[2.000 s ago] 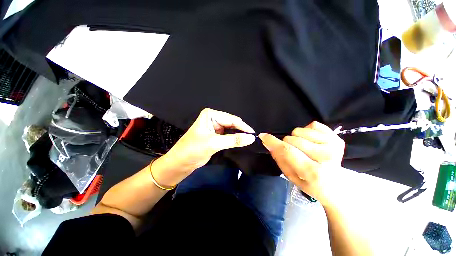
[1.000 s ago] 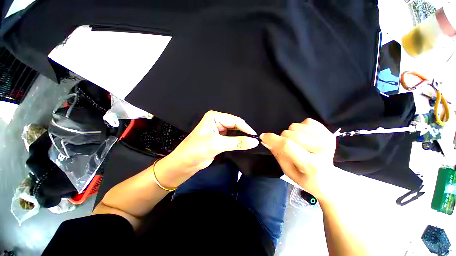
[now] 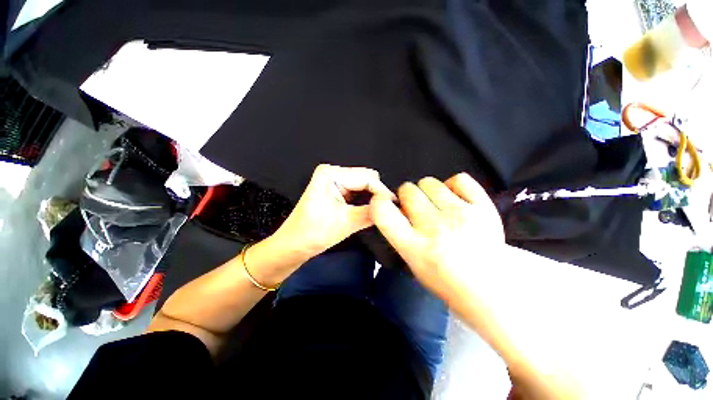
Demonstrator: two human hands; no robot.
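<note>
A large black garment (image 3: 336,101) covers most of the white table and hangs over my lap. My left hand (image 3: 332,207) pinches a narrow fold of its near edge between thumb and index finger. My right hand (image 3: 442,226) is against the left fingertips, its thumb and index finger closed at the same fold and partly covering it. Whether it holds a needle or thread cannot be seen. A narrow white strip with dark marks (image 3: 578,193) lies across the cloth to the right of my right hand.
At right lie orange-handled scissors (image 3: 686,156), a smartphone (image 3: 606,82), a yellow round object (image 3: 643,60), a green box (image 3: 696,286), black snips (image 3: 643,294) and a dark blue faceted object (image 3: 686,364). At left are a grey-black bag with clear plastic (image 3: 129,226) and a red-rimmed basket (image 3: 142,297).
My right hand has moved left and slightly up, so its fingertips now overlap the left fingertips. My left hand still pinches the fold. The small green-ringed item below the table edge no longer shows.
</note>
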